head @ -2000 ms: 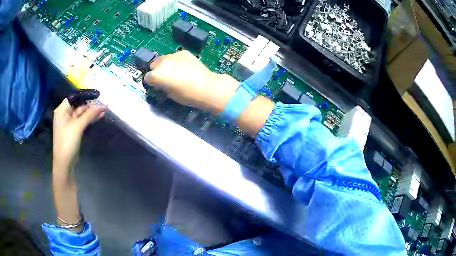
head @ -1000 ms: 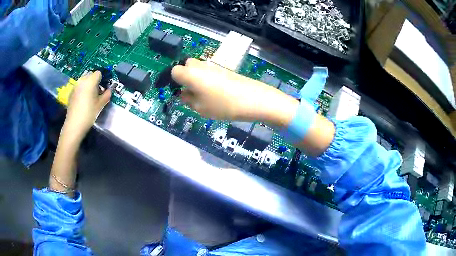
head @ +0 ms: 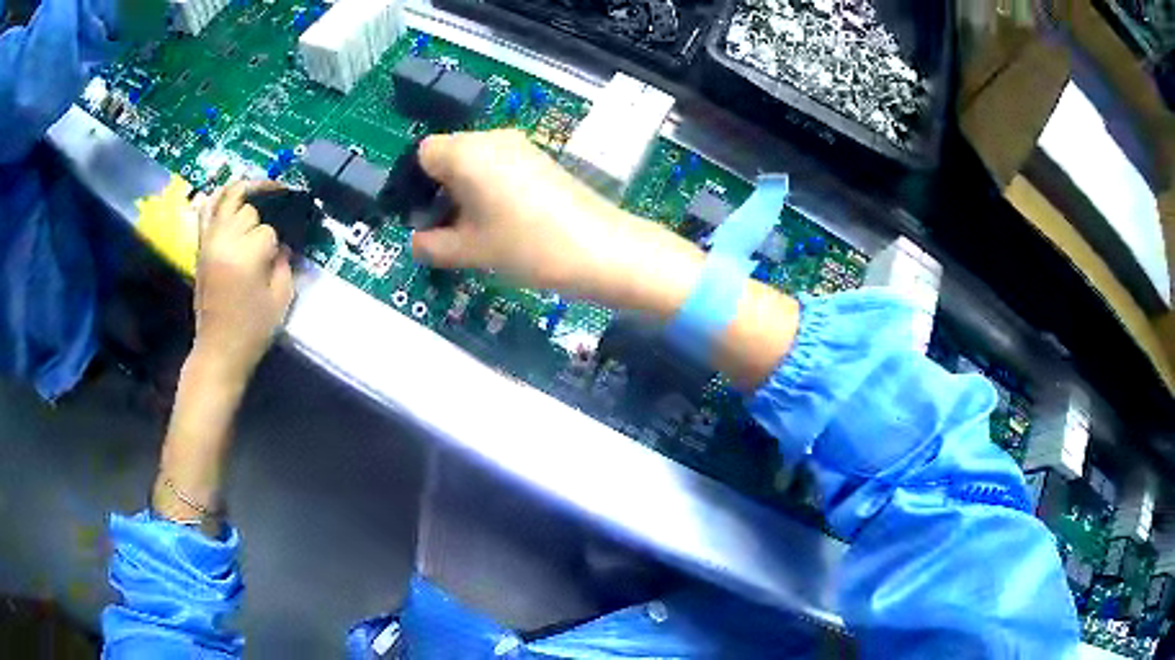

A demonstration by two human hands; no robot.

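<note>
A green circuit board (head: 258,97) lies in front of me. It carries paired dark grey relay blocks (head: 343,173) and tall white ribbed blocks (head: 621,129). My left hand (head: 238,264) is at the board's near edge, left of the grey pair, with its fingers bent over the board. My right hand (head: 509,206) is over the board, just right of that pair, with a light blue strap on its wrist. Dark matter shows at the fingertips of both hands. I cannot tell whether it is finger coverings or held black parts.
A bright metal rail (head: 425,374) with a yellow tag (head: 168,226) runs along the near edge. Behind the board are a bin of silver pieces (head: 825,65), a bin of black parts (head: 631,19) and an open carton (head: 1069,213). A person's blue sleeve (head: 45,245) is at left.
My left hand has moved from below the rail up over the board's near edge. My right hand has shifted right from the near grey pair, uncovering both blocks. The view has shifted slightly.
</note>
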